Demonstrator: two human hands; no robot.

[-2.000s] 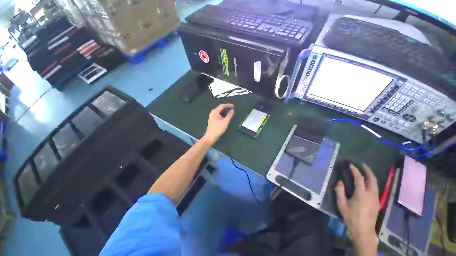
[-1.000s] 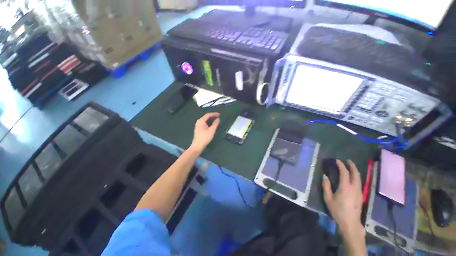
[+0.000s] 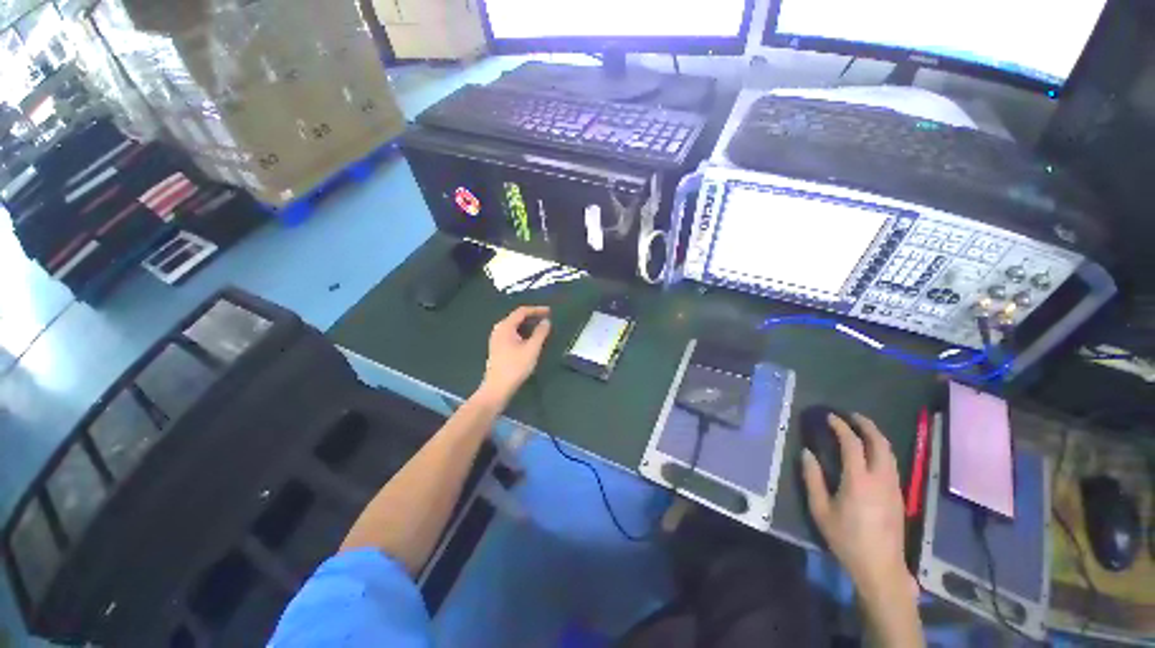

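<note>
My right hand [image 3: 864, 504] rests over a black computer mouse [image 3: 826, 446], between two blue-grey plates. A dark smartphone [image 3: 717, 395] lies on the left plate [image 3: 722, 462] with a black cable at its lower end. A pinkish smartphone [image 3: 982, 446] lies on the right plate [image 3: 969, 544], also with a cable. My left hand [image 3: 513, 355] rests on the bench's left part with fingers curled. A dark spot shows at its fingertips; whether it is a held thing is unclear. A small phone-like unit [image 3: 599, 342] lies just right of this hand.
A red marker pen [image 3: 918, 462] lies beside the right plate. A radio tester [image 3: 811, 247] and a PC case [image 3: 532, 203] stand behind, with a blue cable [image 3: 792, 322] in front of the tester. Black slotted trays [image 3: 253, 481] are at the left. Another mouse [image 3: 1112, 522] is far right.
The view has turned up and right, so more of the monitors shows. My right hand stays on the mouse and my left hand stays near the small unit.
</note>
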